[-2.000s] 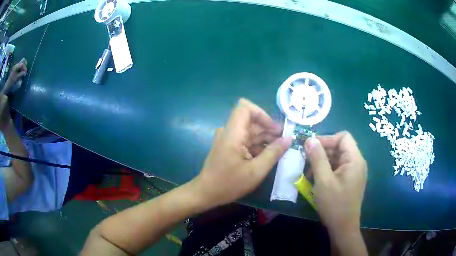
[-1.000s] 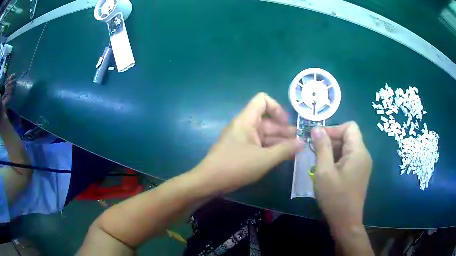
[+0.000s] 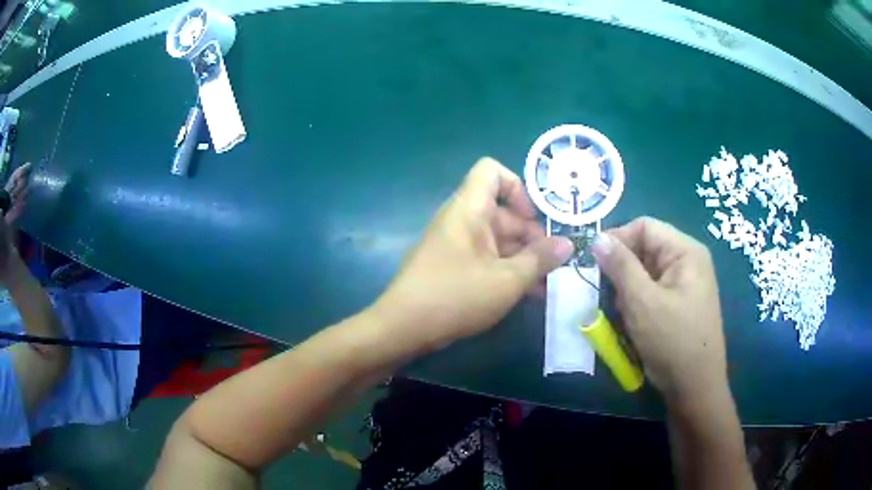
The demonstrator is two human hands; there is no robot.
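Observation:
A white fan housing (image 3: 570, 330) lies on the green bench, its spoked ring away from me and its open handle towards me. A small green circuit board (image 3: 579, 243) sits in the neck below the ring. My left hand (image 3: 478, 254) grips the neck's left side, thumb on the board's edge. My right hand (image 3: 664, 301) holds the neck's right side with thumb and fingertip at the board. A yellow battery (image 3: 611, 352) lies slanted beside the handle, partly against my right hand, with a dark wire running up to the board.
A pile of small white parts (image 3: 795, 282) lies at the right. Another fan unit (image 3: 222, 110) with a grey battery (image 3: 187, 142) lies at the upper left. A neighbouring person's arm (image 3: 36, 321) is at the left edge. A white strip (image 3: 669, 29) borders the bench's far side.
The yellow battery, largely hidden behind my right hand one second ago, now shows fully. The fan and both hands have shifted slightly left in view. My left thumb has moved onto the board.

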